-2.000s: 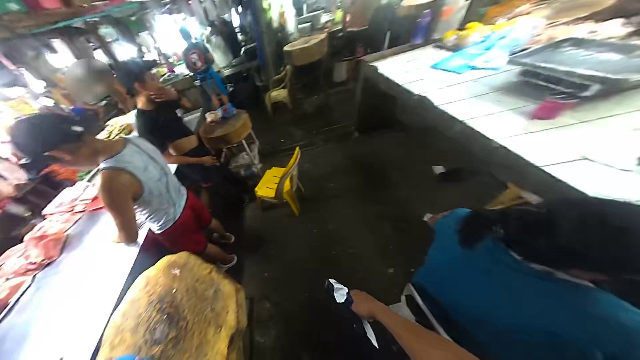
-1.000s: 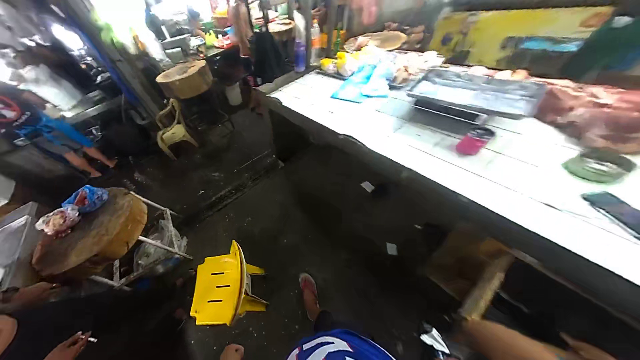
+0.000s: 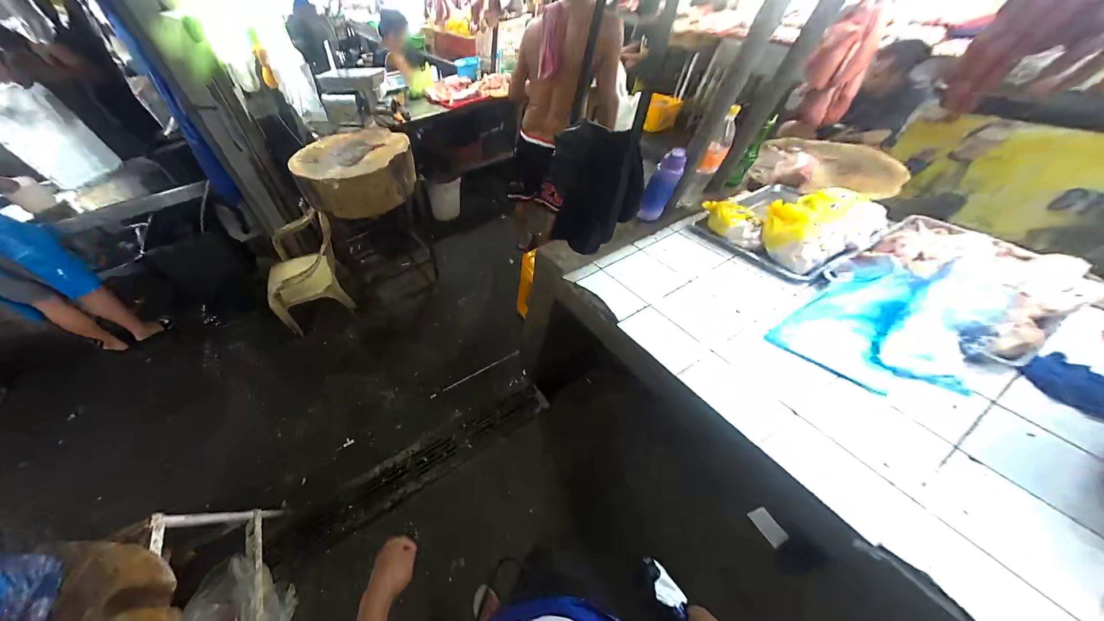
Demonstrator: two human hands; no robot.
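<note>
At the bottom edge, my left hand (image 3: 395, 561) hangs over the dark floor with its fingers curled in, and nothing shows in it. Only a small part of my right hand (image 3: 700, 613) is visible at the bottom, right of my blue shirt (image 3: 556, 609). A crumpled, shiny white-and-dark object (image 3: 665, 586) extends from that hand; its exact kind is unclear. The white tiled counter (image 3: 742, 379) rises to the right of my right hand. On it lie a blue plastic bag (image 3: 862, 319), a metal tray (image 3: 806, 278) with yellow-and-white bags, and raw meat (image 3: 1026, 323).
At lower left stands a wooden block (image 3: 116, 573) beside a white metal frame (image 3: 207, 519). A beige plastic chair (image 3: 302, 280) and a round chopping block (image 3: 354, 177) are farther off. A floor drain (image 3: 423, 461) crosses ahead. A shirtless person (image 3: 565, 69) stands beyond the counter's end.
The view has swung right and moved forward along the tiled counter. The yellow chair, visible in both earlier frames, is out of view. My left hand has come into view.
</note>
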